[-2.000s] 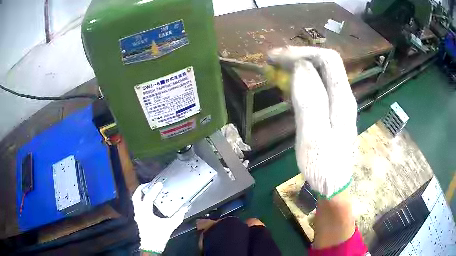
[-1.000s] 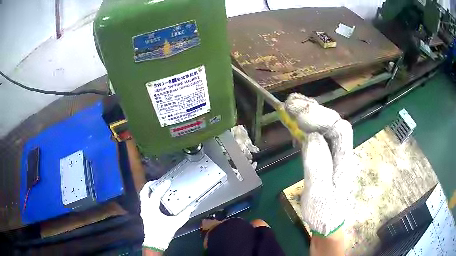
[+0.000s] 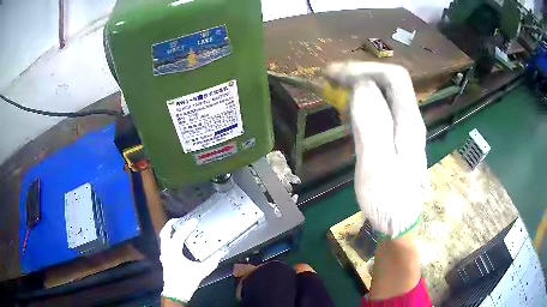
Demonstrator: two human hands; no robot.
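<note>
The silver sheet-metal part [image 3: 225, 225] with small dark holes lies on the grey slotted machine table [image 3: 279, 223], its upper end under the tap chuck [image 3: 222, 178]. My left hand [image 3: 187, 256], in a white glove, holds the part's near left edge. My right hand [image 3: 388, 144], in a white glove with green cuff, is raised and closed on the yellow-wrapped grip [image 3: 337, 93] of the feed lever. The green tapping machine head [image 3: 192, 90] stands above the part. The tap tip is too small to make out.
A stack of silver parts [image 3: 81, 217] and a dark slim object [image 3: 33, 202] lie on the blue sheet [image 3: 54, 162] at left. Pale plywood [image 3: 456, 198] at right bears more metal parts [image 3: 477, 147]. A brown bench [image 3: 336, 36] stands behind. Off-white rags [image 3: 282, 171] are beside the table.
Against one second ago, my right hand and the lever grip are higher; they had been lower in that frame. My left hand stays on the part.
</note>
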